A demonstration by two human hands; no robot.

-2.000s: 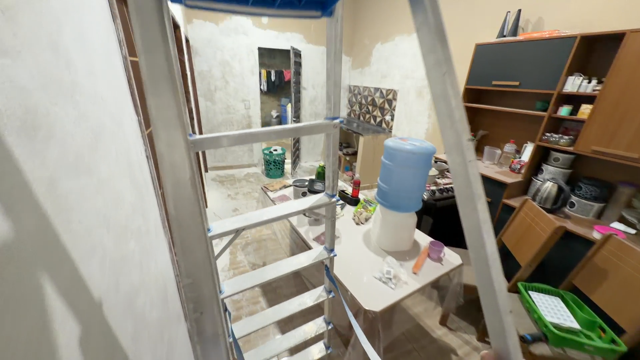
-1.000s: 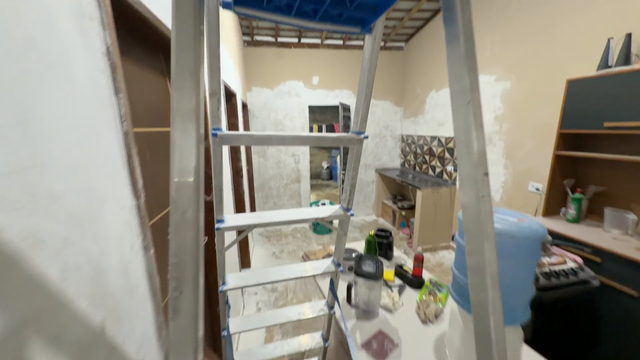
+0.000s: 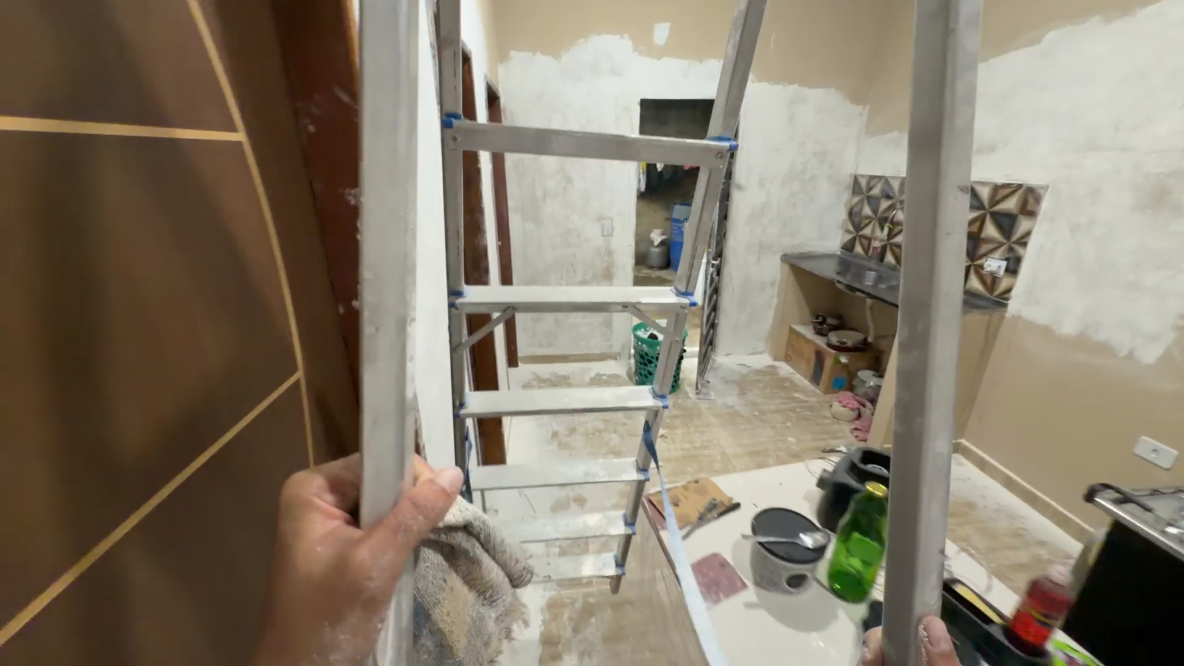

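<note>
An aluminium stepladder [image 3: 569,298] with blue plastic joints stands before me, its two rear legs upright close to the camera. My left hand [image 3: 356,555], dusted white, grips the left leg [image 3: 387,259] and also has a grey-brown cloth [image 3: 467,573] hanging beside its thumb. At the bottom edge, my right hand [image 3: 934,638] is wrapped around the right leg [image 3: 930,324]; only its fingertips show on either side of the metal. A light blue strap [image 3: 680,555] runs down from the ladder's far side.
A white table [image 3: 786,629] at lower right holds a green glass bottle [image 3: 858,546], a lidded pot [image 3: 786,555] with a spoon, and a red bottle [image 3: 1038,610]. A brown door [image 3: 139,324] is close on the left. Farther off are a green basket [image 3: 657,356] and a sink counter [image 3: 888,277].
Both hands have come into view on the ladder legs, along with the cloth. The view has swung left, so the blue water jug and the shelving are out of frame.
</note>
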